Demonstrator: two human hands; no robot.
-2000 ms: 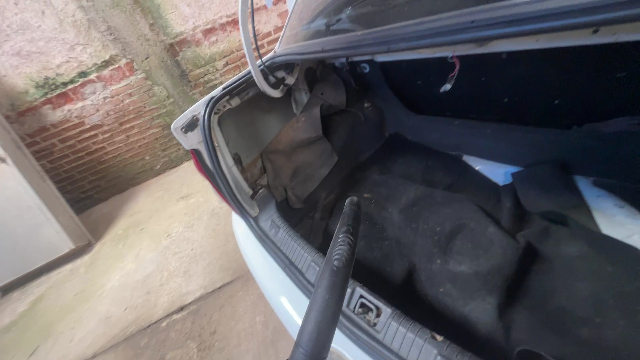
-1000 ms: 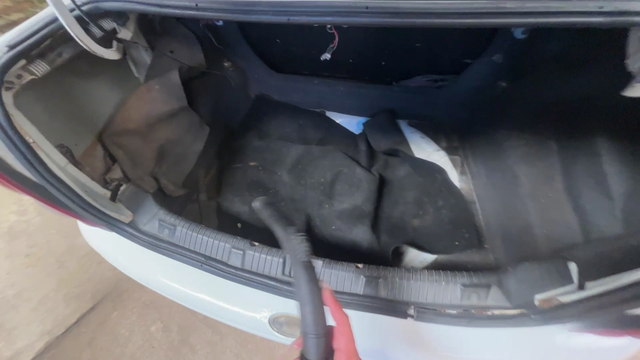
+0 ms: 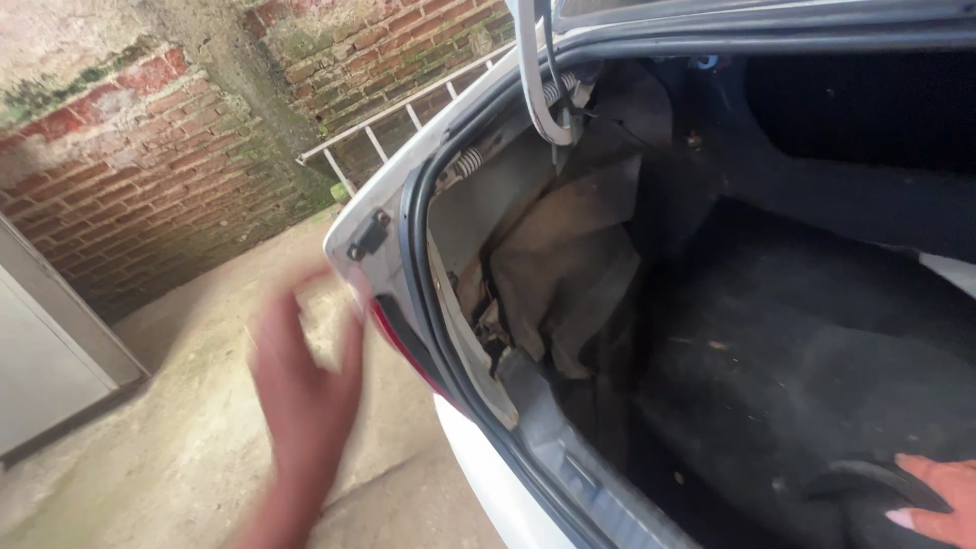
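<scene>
My left hand (image 3: 305, 381), blurred, is raised at the left rear corner of the white car, in front of the concrete floor and close to the red tail light (image 3: 400, 339). Its fingers are apart and curved, with nothing in them. At the lower right edge, my right hand (image 3: 934, 496) is partly in view over the black trunk carpet (image 3: 801, 358). A dark, curved, tube-like thing (image 3: 877, 473) lies by its fingertips; whether they grip it is unclear. Loose grey-brown lining (image 3: 568, 282) hangs at the trunk's left side.
The white lid hinge arm (image 3: 534, 84) comes down at the trunk's upper left. A black rubber seal (image 3: 419, 267) follows the opening's edge. Behind the car are a ladder-like metal frame (image 3: 374, 145) and a brick wall (image 3: 145, 175). A light panel (image 3: 46, 343) stands at far left.
My left hand has come into view beside the car. The black ribbed tube no longer rises from the bottom middle, where a hand held it one second ago. The view has swung left.
</scene>
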